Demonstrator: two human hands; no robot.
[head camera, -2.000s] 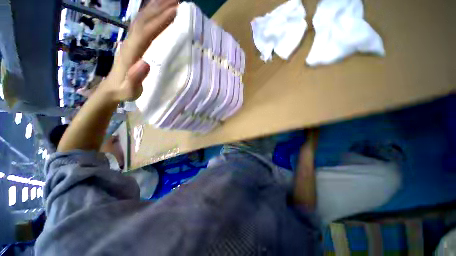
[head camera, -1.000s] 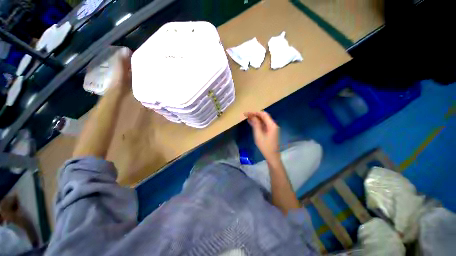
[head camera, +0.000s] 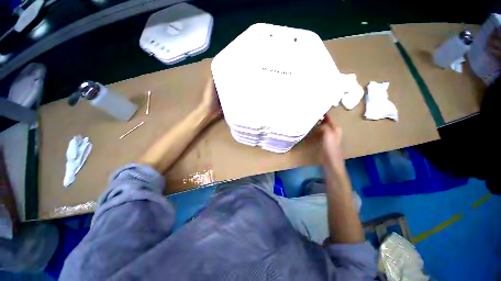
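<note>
A stack of white housings (head camera: 274, 82) with pale lilac rims stands on the tan cardboard-covered bench (head camera: 181, 148) in front of me. Its top face is a flat white rounded polygon with small dark marks. My left hand (head camera: 211, 100) is at the stack's left side, its fingers partly hidden behind the stack. My right hand (head camera: 329, 137) is at the stack's lower right side, fingertips against or very near the rim. Two crumpled white cloths, the nearer partly behind the stack (head camera: 351, 92) and the other beside it (head camera: 380, 101), lie to the right.
A single white housing (head camera: 177, 32) sits on the dark green conveyor behind the bench. At left lie a dispenser bottle (head camera: 112, 103), two thin swabs (head camera: 148, 102) and a crumpled white piece (head camera: 77, 158). Another bottle (head camera: 451, 50) and a person's hand (head camera: 496, 44) show at right.
My view has swung to show more of the bench's left side. My left hand has come from the conveyor side to the stack's left side. My right hand has risen to the stack's right side.
</note>
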